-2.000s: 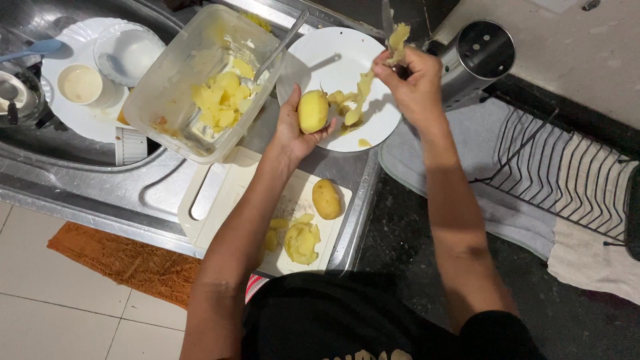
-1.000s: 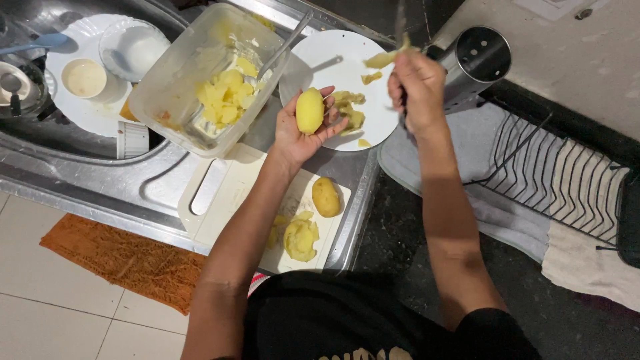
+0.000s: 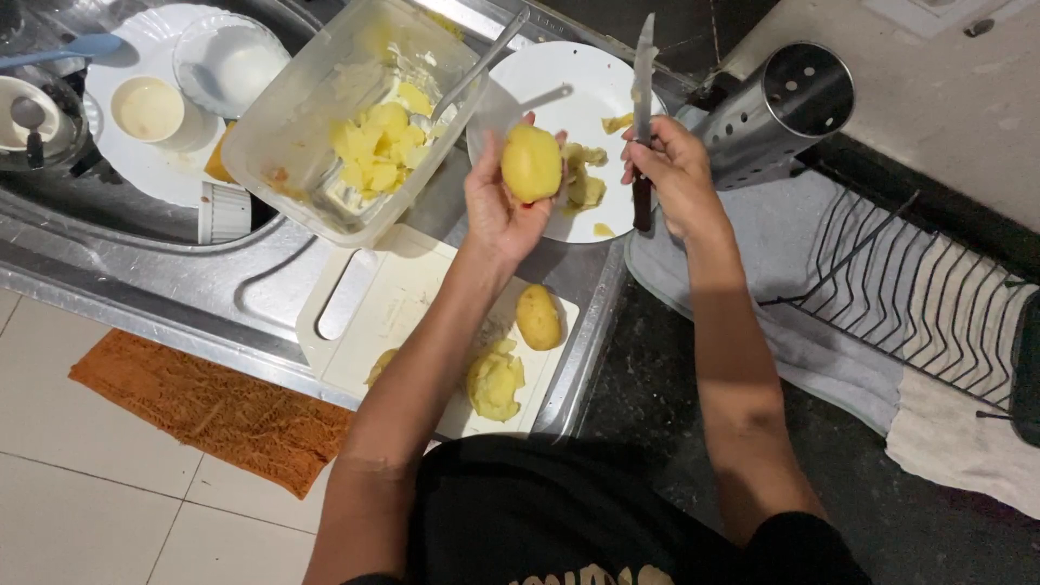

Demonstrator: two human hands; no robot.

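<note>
My left hand (image 3: 508, 203) holds a mostly peeled potato (image 3: 530, 162) over the left part of a white plate (image 3: 528, 73). In my right hand (image 3: 670, 166), above the plate's right rim, is a knife (image 3: 643, 89) with a dark handle, its blade pointing away from me and bits of peel stuck to it. Potato peels (image 3: 585, 183) lie on the plate. A whole potato (image 3: 538, 317) and a broken, peeled potato (image 3: 496, 382) rest on a white cutting board (image 3: 390, 284); another piece is partly hidden by my left forearm. Potato pieces (image 3: 378, 146) and a metal utensil (image 3: 479, 65) are in a plastic container (image 3: 276, 106).
At the left, the steel sink (image 3: 162, 227) holds plates, a white ramekin (image 3: 225, 213) and a blue spoon (image 3: 89, 46). A perforated steel cutlery holder (image 3: 772, 114) stands right of the plate, with a black wire dish rack (image 3: 918, 309) on cloths beyond it. An orange mat (image 3: 211, 406) lies on the floor.
My right hand has come lower, and the knife now shows its whole blade. A peel strip that hung by the knife now lies on the plate. The left hand still holds the potato.
</note>
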